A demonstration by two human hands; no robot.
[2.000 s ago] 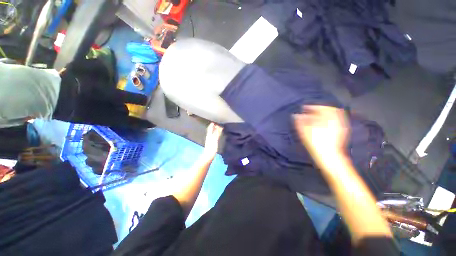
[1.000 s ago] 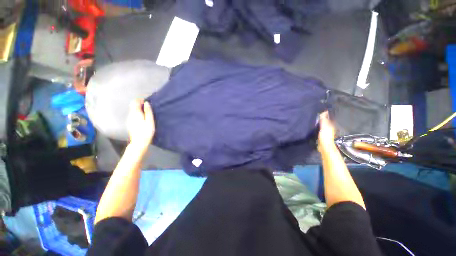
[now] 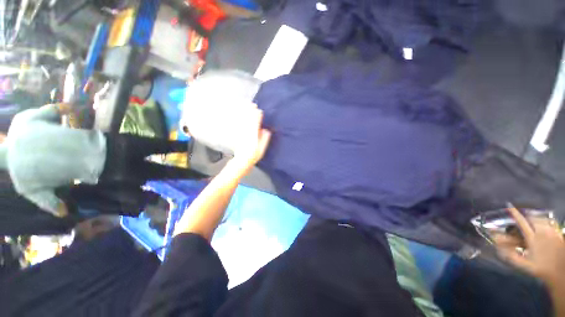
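Observation:
The navy garment [image 3: 365, 145] lies spread over the light-grey padded arm [image 3: 214, 111], whose rounded end shows bare at the left. My left hand [image 3: 249, 137] is at the garment's left edge, on the pad; its fingertips seem to hold the cloth edge. My right hand [image 3: 533, 241] is at the far right, blurred, over the steam iron [image 3: 489, 221], with fingers spread across its handle area. The iron is mostly hidden by the hand. A small white tag [image 3: 298, 186] lies on the garment's near side.
A pile of navy garments [image 3: 372, 25] lies beyond the pad. A white card [image 3: 282, 52] touches the pad's far side. A white strip [image 3: 551, 117] lies at right. A blue basket [image 3: 145, 229] is on the floor at left. A person in a light top [image 3: 56, 151] is at left.
My right hand has left the garment's right end and moved right to the iron. My left hand stays at the garment's left edge. The view has shifted and tilted.

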